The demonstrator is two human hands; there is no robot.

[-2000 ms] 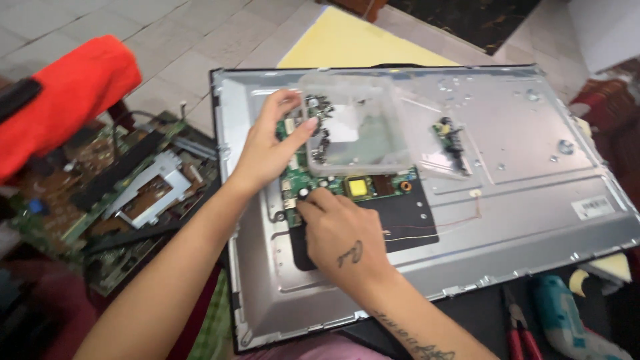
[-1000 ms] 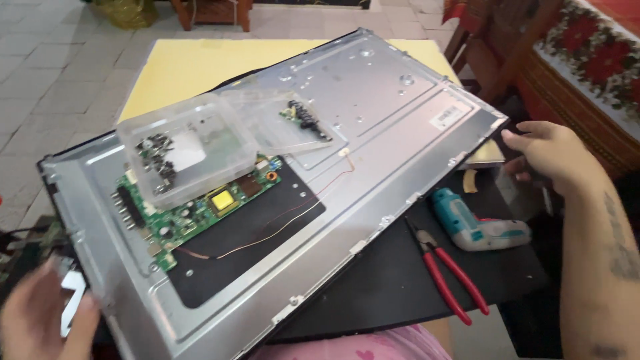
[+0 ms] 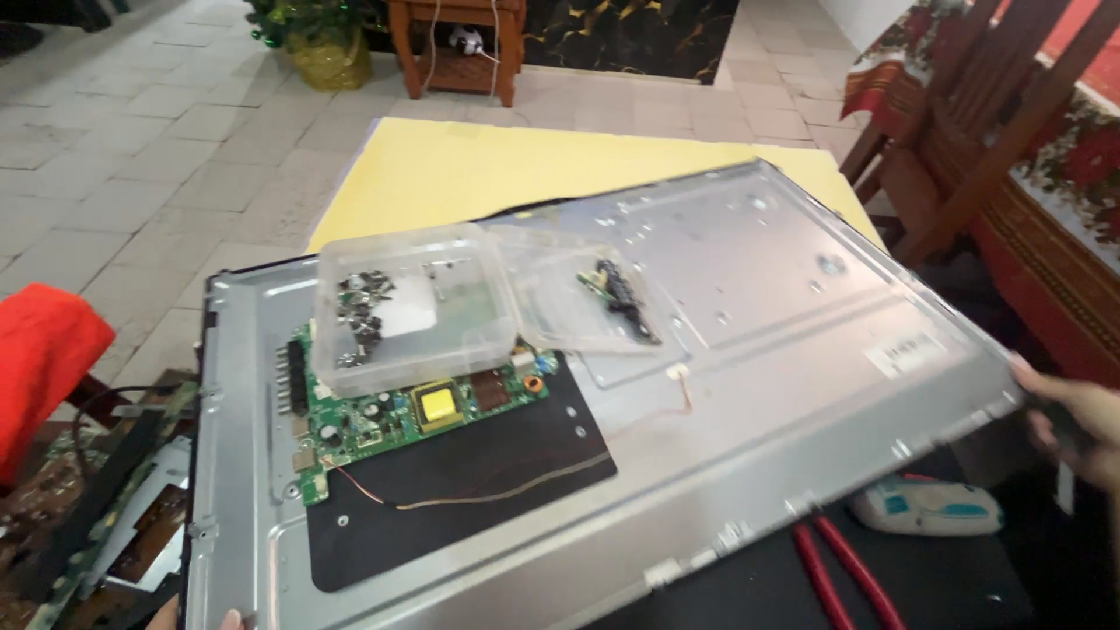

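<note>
A large silver metal back panel of a flat display [image 3: 770, 350] spans the view at a slant. My right hand [image 3: 1076, 411] grips its right corner, blurred. Only fingertips of my left hand [image 3: 229, 619] show at its lower left edge; the rest is hidden below the panel. On the panel lies a green circuit board [image 3: 376, 424] beside a black sheet [image 3: 464, 516], with a thin wire running across. A clear plastic box [image 3: 472, 354] holding screws rests partly over the board. Its lid [image 3: 560, 319] holds a small dark part [image 3: 623, 297].
Red-handled pliers [image 3: 844, 569] and a white-and-teal tool [image 3: 927, 506] lie below the panel's near edge. Old circuit boards [image 3: 131, 542] and a red cloth [image 3: 44, 367] are at left. Beyond the panel is a yellow board [image 3: 525, 166]; a wooden chair [image 3: 936, 157] stands at right.
Two seconds ago both hands were at the circuit board and box; one second ago they were near the panel's sides. Now they hold its edges, and the panel has turned. The view has shifted.
</note>
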